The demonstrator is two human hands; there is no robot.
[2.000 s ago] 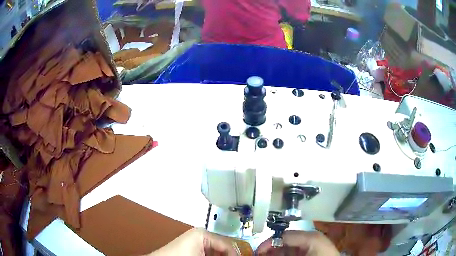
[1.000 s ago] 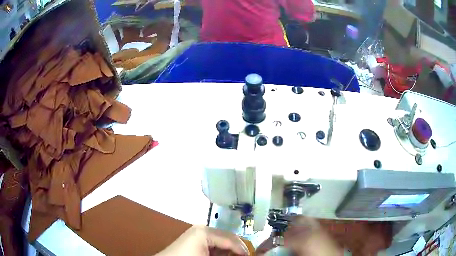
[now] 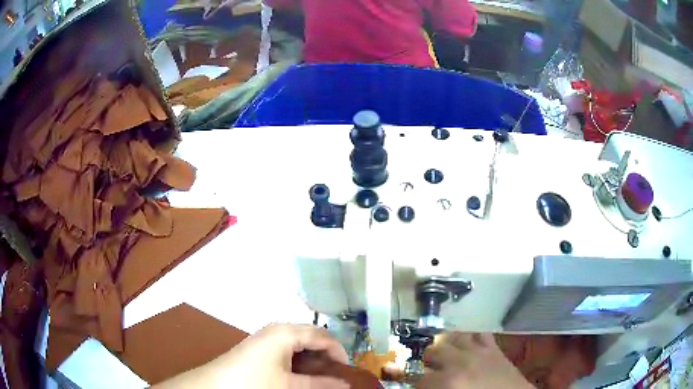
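Note:
A rust-brown fabric piece lies under the fingers of my left hand, just left of the needle area. My left hand grips its edge, and the piece runs towards the presser foot. My right hand is right of the needle, under the white machine head, partly hidden and cut off by the lower edge. Whether it holds cloth cannot be told. A flat rust-brown panel lies on the table left of my left hand.
A carton at the left spills a heap of rust-brown pieces over a pointed panel. Crumpled cloth lies beneath the machine arm. A grey control panel is at right. Behind are a blue bin and a person in red.
My left hand now has a raised fold of cloth at its fingertips and covers more of the flat panel. My right hand has moved from its blurred position near the needle. The view has shifted slightly.

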